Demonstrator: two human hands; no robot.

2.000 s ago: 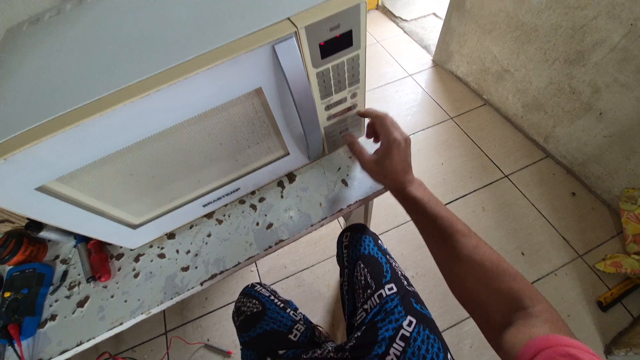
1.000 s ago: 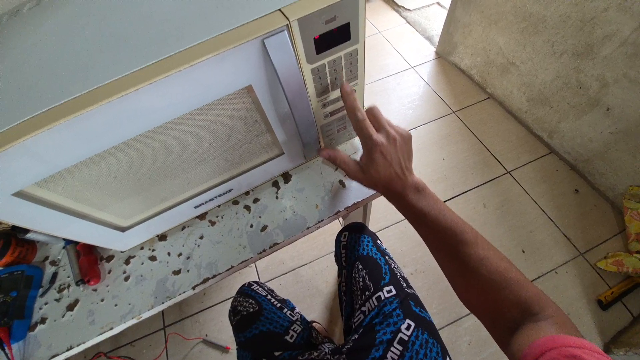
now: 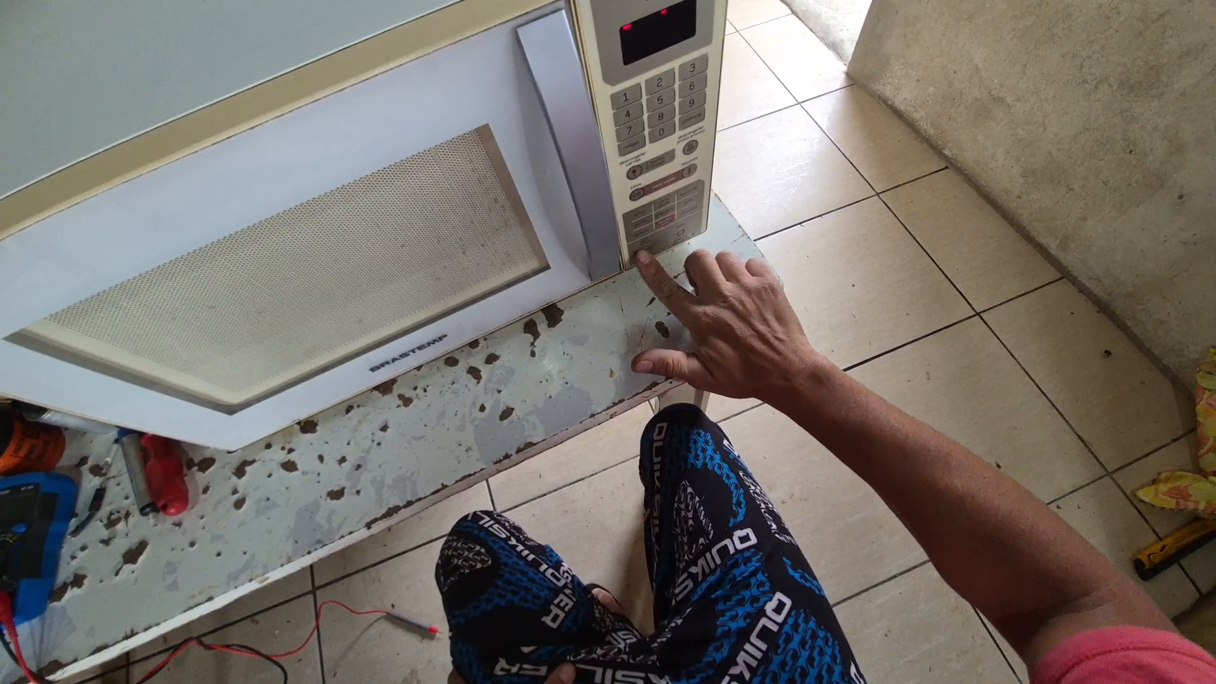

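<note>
A white Brastemp microwave oven (image 3: pixel 408 285) stands with its door closed on a bench (image 3: pixel 427 408) of chipped grey paint. My right hand (image 3: pixel 731 323) is at the bottom of its control panel (image 3: pixel 655 142), index finger extended to the lowest buttons, thumb apart, holding nothing. Red lights show in the dark display (image 3: pixel 657 33). Of my left hand (image 3: pixel 560 673) only some fingertips show at the bottom edge, by my patterned shorts; the rest is hidden.
On the bench's left lie a blue-cased multimeter (image 3: pixel 33 541), a red-handled tool (image 3: pixel 163 475) and an orange roll (image 3: pixel 28 442). A red test lead with a probe (image 3: pixel 410 624) lies over the tiled floor. At right are a wall (image 3: pixel 1064 142) and a yellow patterned cloth (image 3: pixel 1183 489).
My right hand has moved from the number keys down to the lowest part of the control panel. Two seconds ago it was beside the panel's right edge.
</note>
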